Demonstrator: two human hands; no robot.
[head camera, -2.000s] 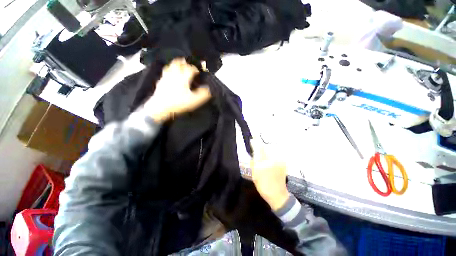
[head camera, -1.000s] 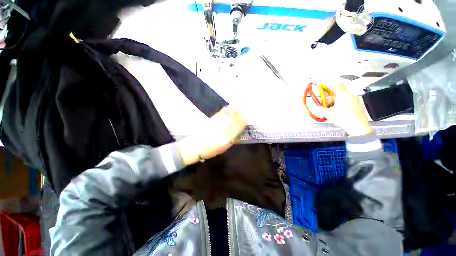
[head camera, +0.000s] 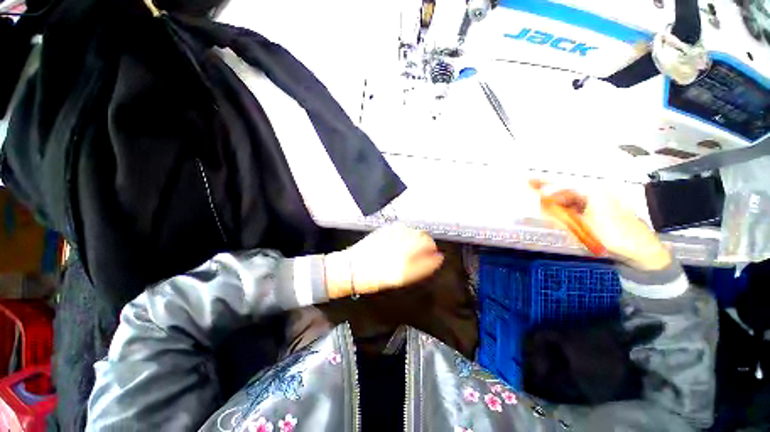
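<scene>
A black garment (head camera: 143, 143) lies bunched at the left, partly hanging over the table's front edge. Its flat black band (head camera: 325, 126) runs across the white table, and its cut end lies loose just above my left hand. My left hand (head camera: 393, 259) is a loose fist at the table's front edge, apart from the band; whether it holds anything small cannot be told. My right hand (head camera: 612, 226) holds the scissors (head camera: 576, 221) by their orange and red handles near the front edge; the blades cannot be made out.
The white sewing machine with JACK lettering (head camera: 550, 40) stands at the back right. Tweezers (head camera: 496, 108) lie near its needle area. A black smartphone (head camera: 685, 202) lies at the right, beside clear plastic. Blue crates (head camera: 574, 291) are under the table, red crates (head camera: 32, 396) at lower left.
My left hand let go of the band's end and moved down to the table edge. My right hand reached to the scissors and has picked them up. The view has shifted right from the garment.
</scene>
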